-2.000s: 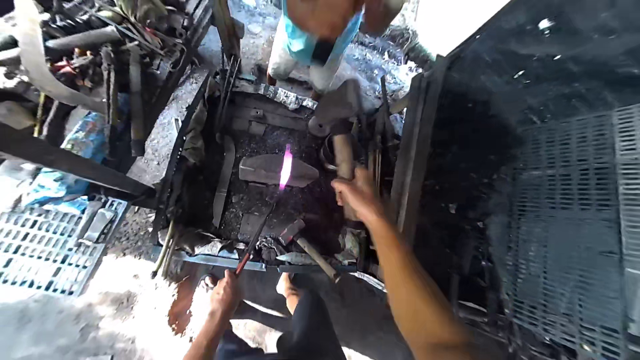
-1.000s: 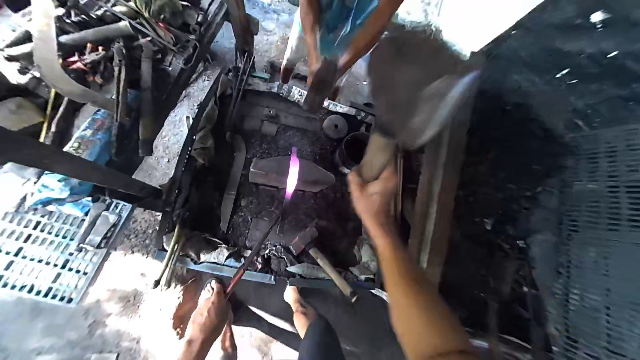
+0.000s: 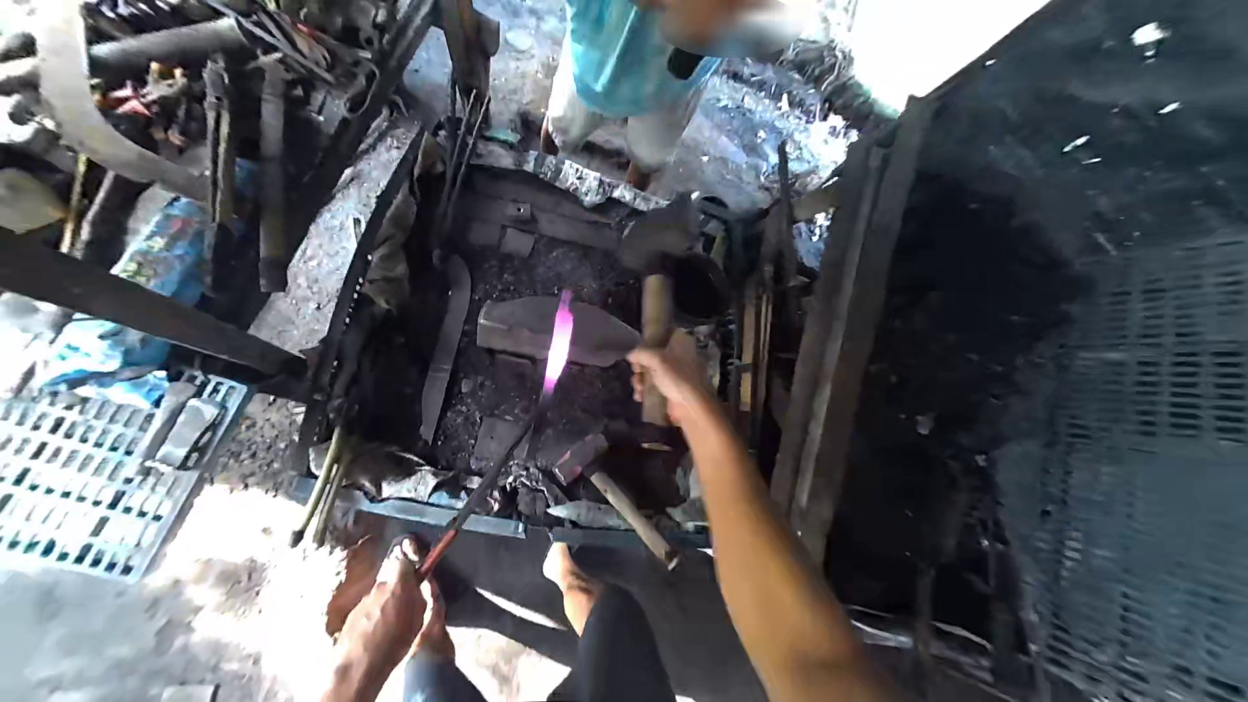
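Observation:
My left hand (image 3: 385,604) grips the reddish end of a long metal rod (image 3: 487,478). Its glowing far end (image 3: 559,343) lies across the top of an anvil (image 3: 502,327). My right hand (image 3: 673,375) is closed around the wooden handle of a large hammer (image 3: 663,234), whose dark head, blurred, is beyond the hand, to the right of the glowing metal. A smaller hammer (image 3: 582,458) with a wooden handle lies in the pit nearer to me. Left of the anvil rests a flat curved blade (image 3: 448,346).
A person in a teal garment (image 3: 624,63) stands across the pit. Beams (image 3: 838,331) border it at right, beside a dark grated panel (image 3: 1150,390). Metal scraps (image 3: 219,127) fill the upper left, above a perforated plastic crate (image 3: 97,487). Metal bars (image 3: 756,331) stand along the right side.
The large hammer was raised near the camera one second ago; it is now lower, with my right hand. The person opposite has moved their arms up out of the pit.

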